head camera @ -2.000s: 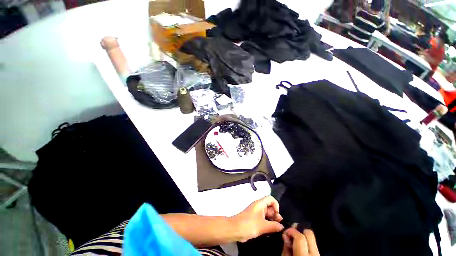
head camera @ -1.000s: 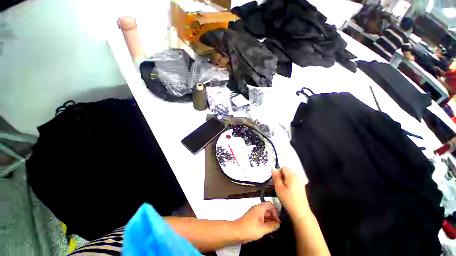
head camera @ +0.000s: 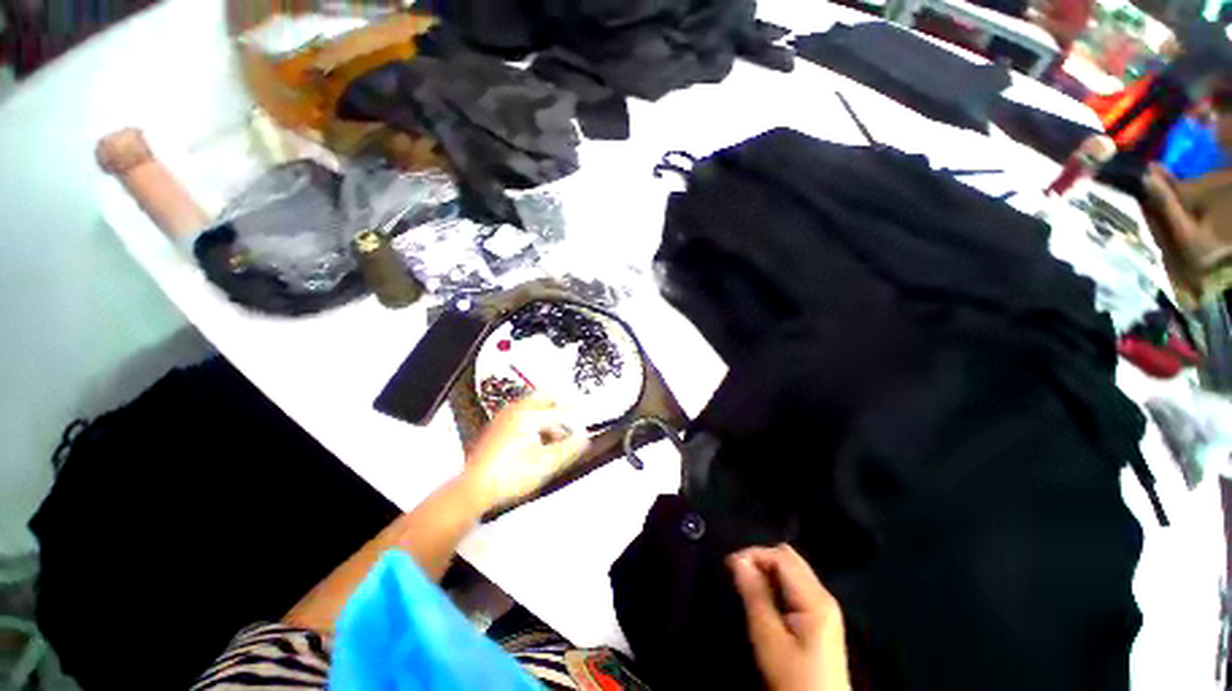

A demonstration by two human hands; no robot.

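A round white dish (head camera: 555,379) with a dark rim holds scattered small black pieces and a thin red stick. My left hand (head camera: 520,452) is over the dish's lower left part, fingers bent down; its fingertips are too blurred to show a held piece. The black garment (head camera: 919,405) spreads to the right. A small shiny round fastener (head camera: 693,525) shows on a black fold between my hands. My right hand (head camera: 790,607) is over the garment, thumb and fingertips close together; no needle or thread can be made out.
A dark looped handle (head camera: 654,435) lies right of the dish. A phone (head camera: 432,365), thread cone (head camera: 387,269) and clear plastic bags (head camera: 291,230) lie to the left. Heaped black cloth (head camera: 608,47) is behind. Another person's arm (head camera: 1182,209) shows at far right.
My left hand has moved from the garment edge up to the dish. My right hand has left the dish's rim and come back over the garment. The camera view has shifted.
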